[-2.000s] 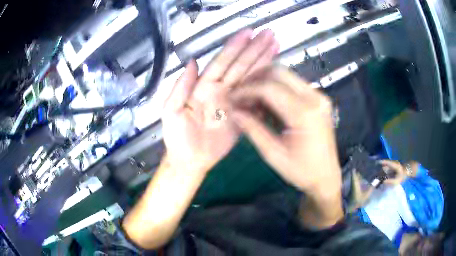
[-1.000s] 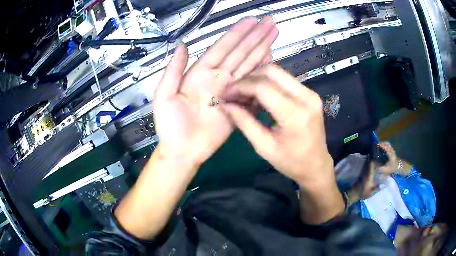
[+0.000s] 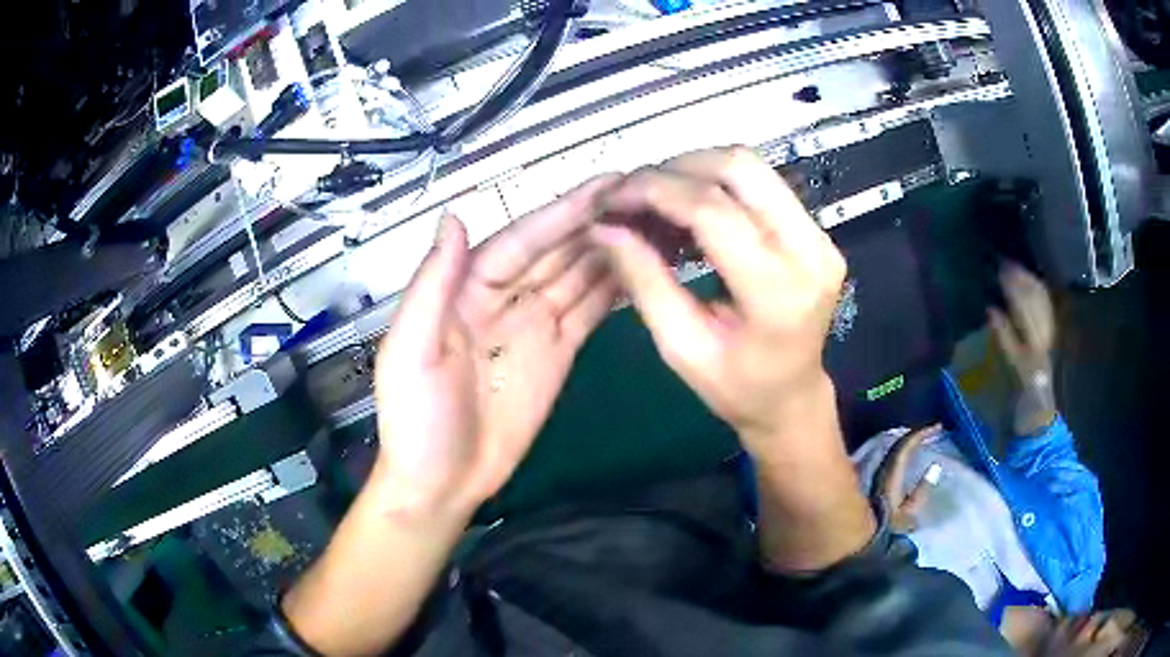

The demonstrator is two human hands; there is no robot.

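Observation:
My left hand is bare, palm up, with its fingers a little curled. A few tiny shiny screws lie in its palm. My right hand is above the fingertips of my left hand, with its thumb and fingers bent towards each other. Its fingertips are blurred and partly hidden, so I cannot tell if it pinches anything.
Silver conveyor rails run across the machine behind my hands. A black cable curves over them at the upper left. A person in a blue jacket is at the lower right. A grey metal post stands at the right.
My right hand has moved from over my left palm to near its fingertips. My left hand has lowered and its fingers have curled. The other person has raised an arm.

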